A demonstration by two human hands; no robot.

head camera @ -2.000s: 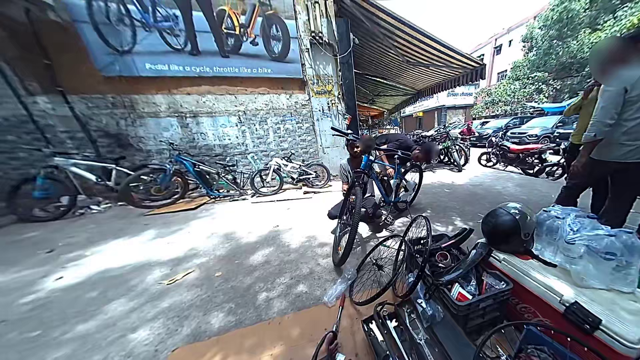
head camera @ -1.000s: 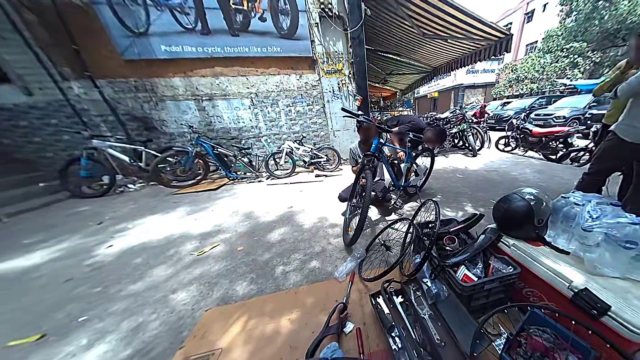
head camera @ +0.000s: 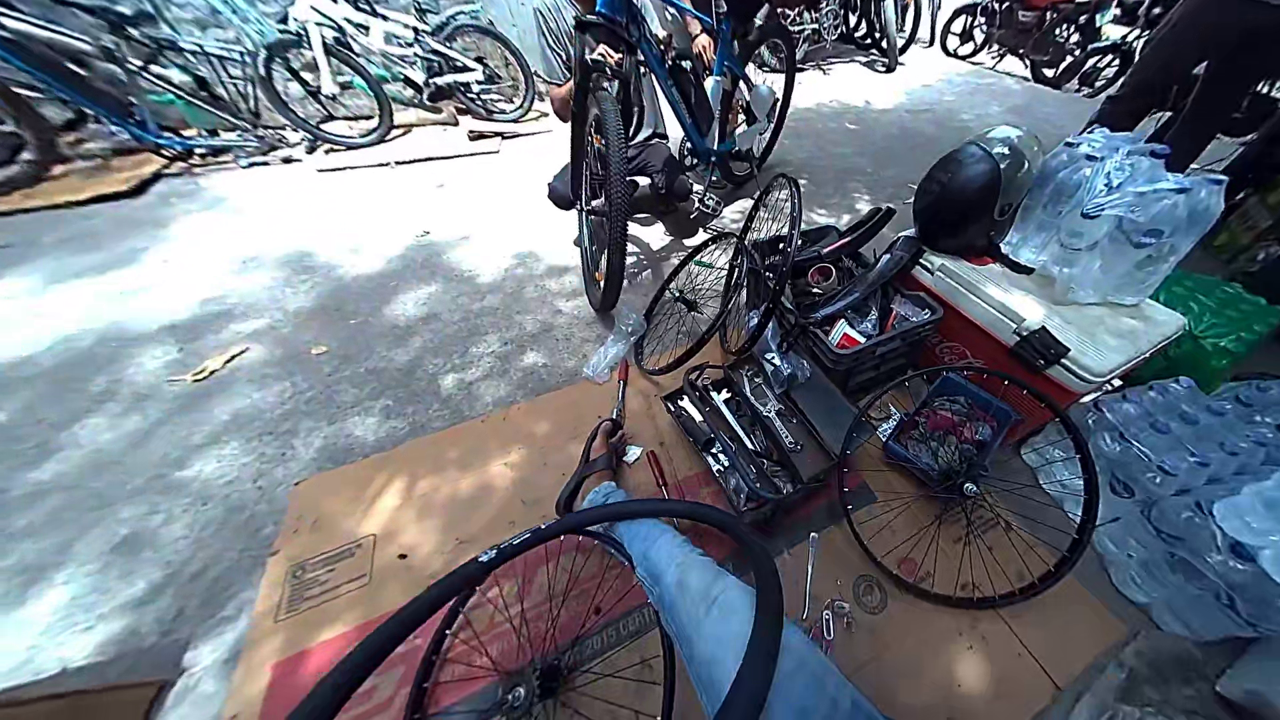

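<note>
Neither of my hands is in view. At the lower edge, a bicycle wheel (head camera: 516, 694) with spokes stands in front of me, and a black bicycle tyre (head camera: 655, 509) loops loosely about it and across my jeans leg (head camera: 690, 600). Whether a hand holds either one is hidden below the frame. My sandalled foot (head camera: 598, 462) rests on the cardboard sheet (head camera: 430, 490). Beside it lie a red-handled tool (head camera: 622, 380) and a red screwdriver (head camera: 657, 468). An open toolbox (head camera: 745, 425) holds several spanners.
A bare wheel (head camera: 970, 489) lies at the right by a blue tray. Two rims lean beside a black crate (head camera: 880, 340). A helmet (head camera: 975, 190) and wrapped bottles (head camera: 1115, 215) sit on a red cool box (head camera: 1060, 320). Ahead, a person crouches behind a blue bicycle (head camera: 690, 90).
The view has tilted down a lot. The wheel and loose tyre at the bottom now show; the earlier frames did not show them there.
</note>
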